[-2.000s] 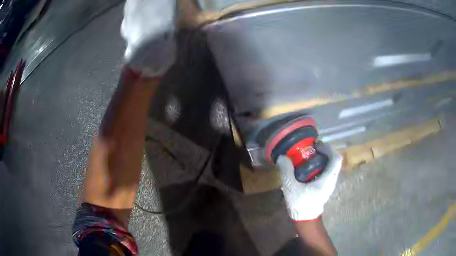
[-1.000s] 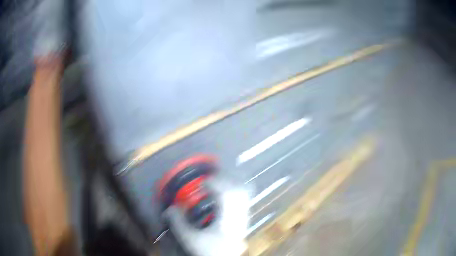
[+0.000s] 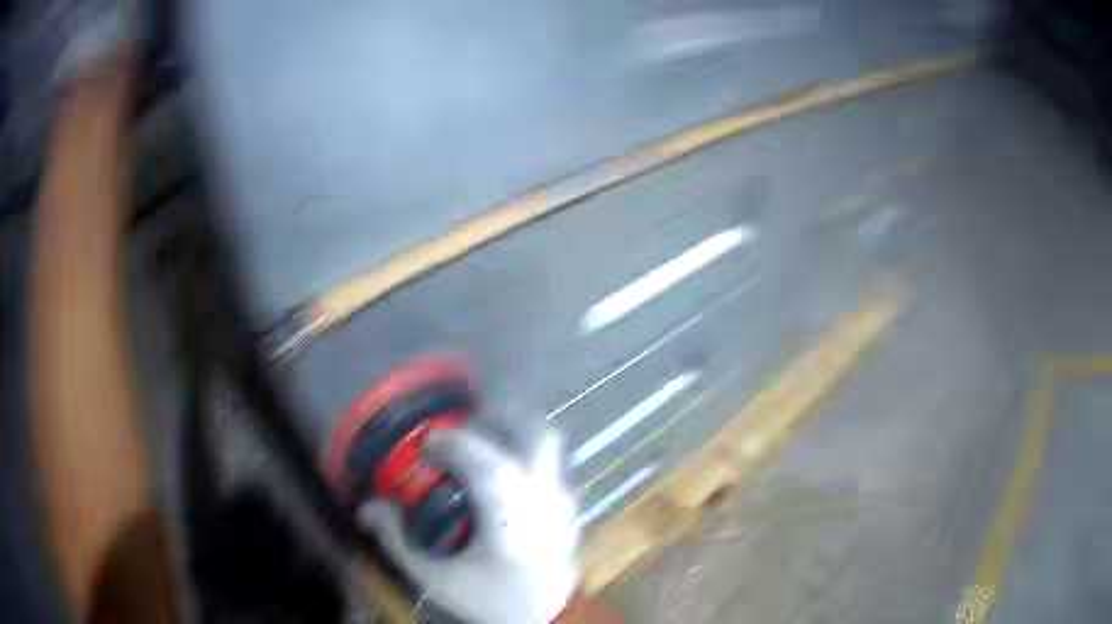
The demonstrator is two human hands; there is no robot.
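My right hand (image 3: 518, 524), in a white glove with a red cuff, holds the red and black disc sander (image 3: 421, 469) at lower centre-left. The sander's reddish disc rim faces a lower grey metal panel (image 3: 512, 305); I cannot tell if it touches. My left hand (image 3: 92, 43) is blurred at the top left, pale-gloved, with the bare forearm below it; whether it rests on or grips anything cannot be told. The panels have bright white strips at their recessed handle pockets (image 3: 668, 280).
A large grey panel (image 3: 402, 122) lies above a tan wooden spacer strip (image 3: 488, 228). A pale wooden pallet board (image 3: 756, 433) runs along the stack's bottom. Grey floor with a yellow line (image 3: 1018, 475) lies at right. A dark area borders the stack's left edge.
Since two seconds ago the view has swung, so the stack fills the middle. Over the last second the sander and right hand have moved slightly left and up in the picture; the sander stays held.
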